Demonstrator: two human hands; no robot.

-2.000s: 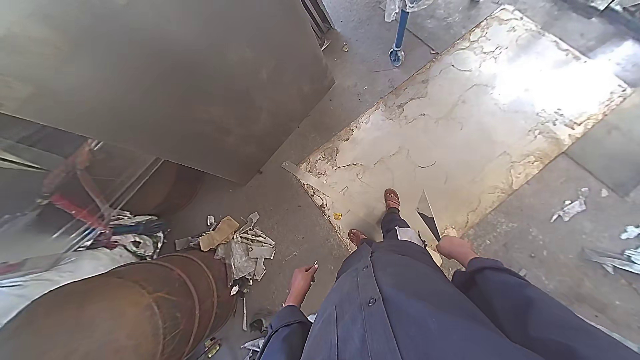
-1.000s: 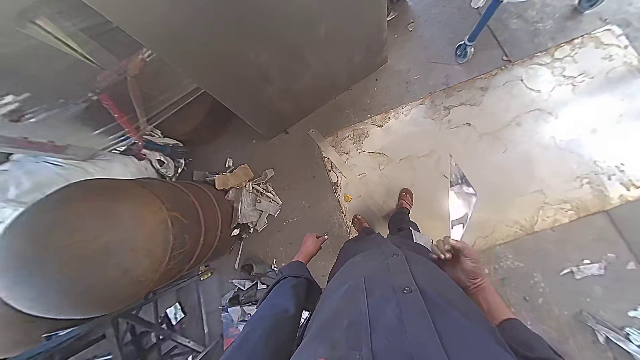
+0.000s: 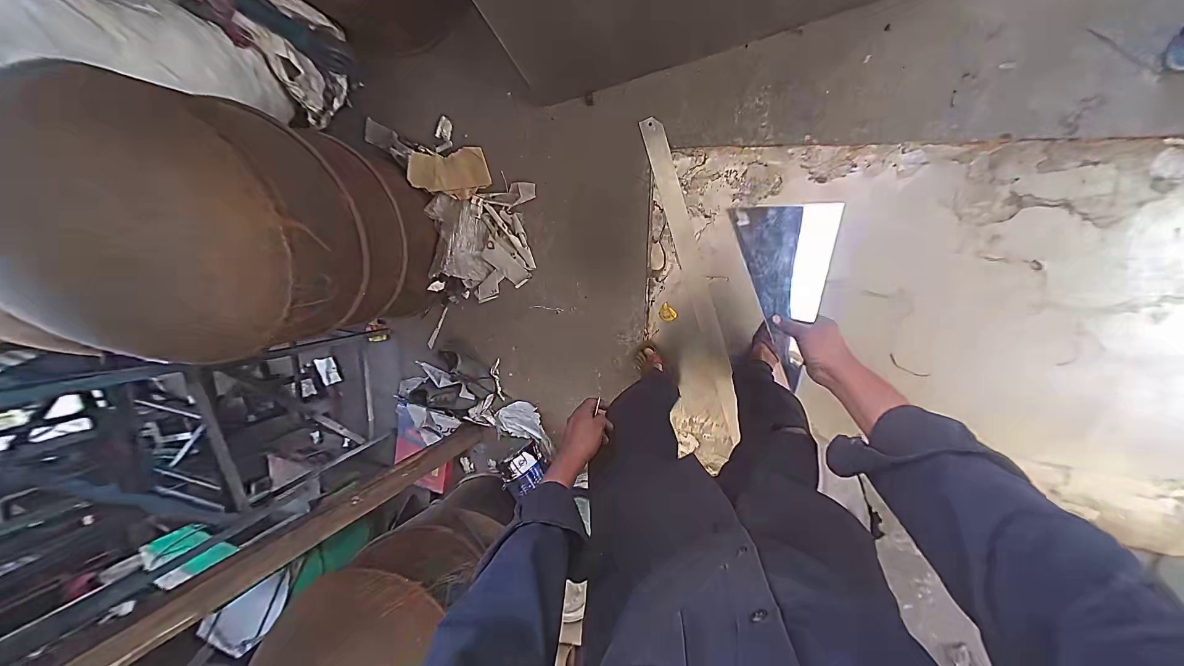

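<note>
My right hand grips the lower end of a shiny, tapered flat sheet piece, metal or mirror glass, whose wide end points away from me over the pale board. My left hand hangs left of my legs, its fingers curled around a small thin object, too small to name. Between my feet and beyond them a long flat strip lies across the left end of the large, pale, stained board on the floor. A small yellow scrap rests on that board near my left foot.
Rusty metal drums lie at the left, with another drum at the lower left. Paper and cardboard scraps are heaped on the floor beside them. A metal frame holds assorted scrap. A large dark panel juts in at the top.
The view has swung a lot. The shiny piece, in my right hand throughout, now shows a broader face. My feet are now on either side of the long strip.
</note>
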